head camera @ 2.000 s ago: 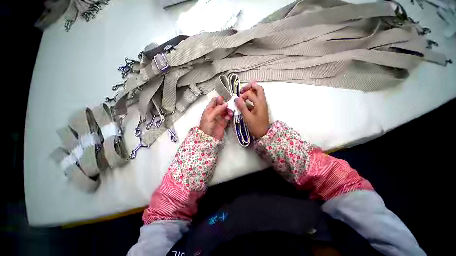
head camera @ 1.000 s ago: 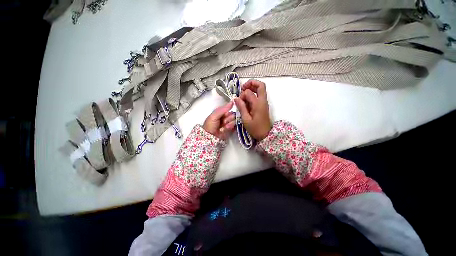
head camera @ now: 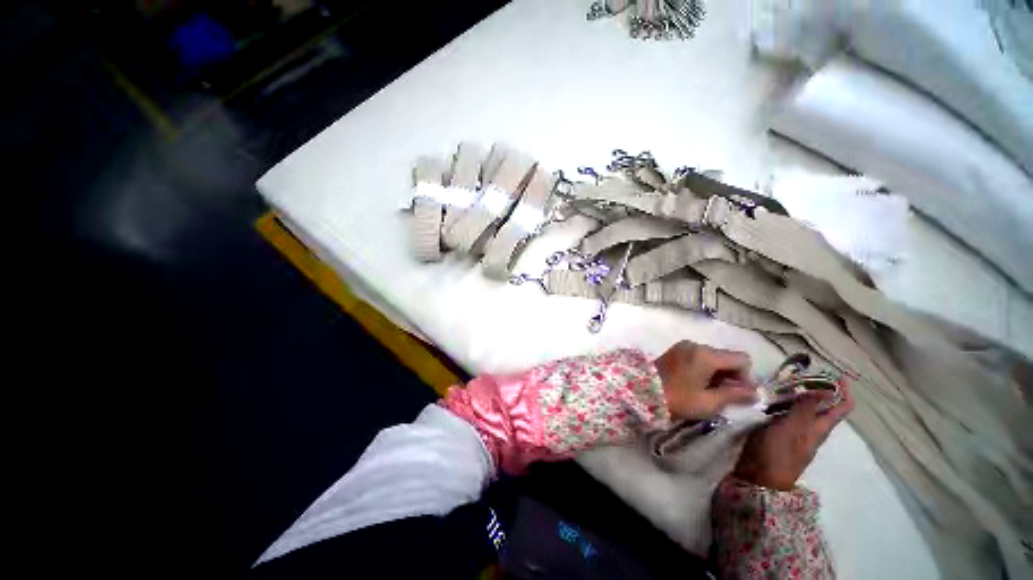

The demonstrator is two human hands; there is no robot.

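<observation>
A folded strap bundle [head camera: 689, 435] with dark-edged loops lies between my hands at the lower right, a white band around its middle. My right hand [head camera: 790, 436] grips the bundle from the right, near its upper loops. My left hand [head camera: 705, 380] is at the bundle's left side with fingers curled against the white band; the exact finger contact is blurred. Several finished bundles [head camera: 495, 202] with white bands stand in a row on the white table [head camera: 544, 79]. The strap pile [head camera: 782, 266] runs from them toward the right edge.
Silver snap hooks [head camera: 597, 321] stick out of the strap pile's near end. Loose white strips [head camera: 850, 218] lie behind the straps. Long white rolls [head camera: 895, 136] lie at the back right. More bunched hooks [head camera: 666, 17] are at the top. A dark floor with yellow lines shows left.
The view has turned to the left, so the table, straps and hands appear farther right and rotated. My hands still hold the bundle, which now lies more slanted in the picture.
</observation>
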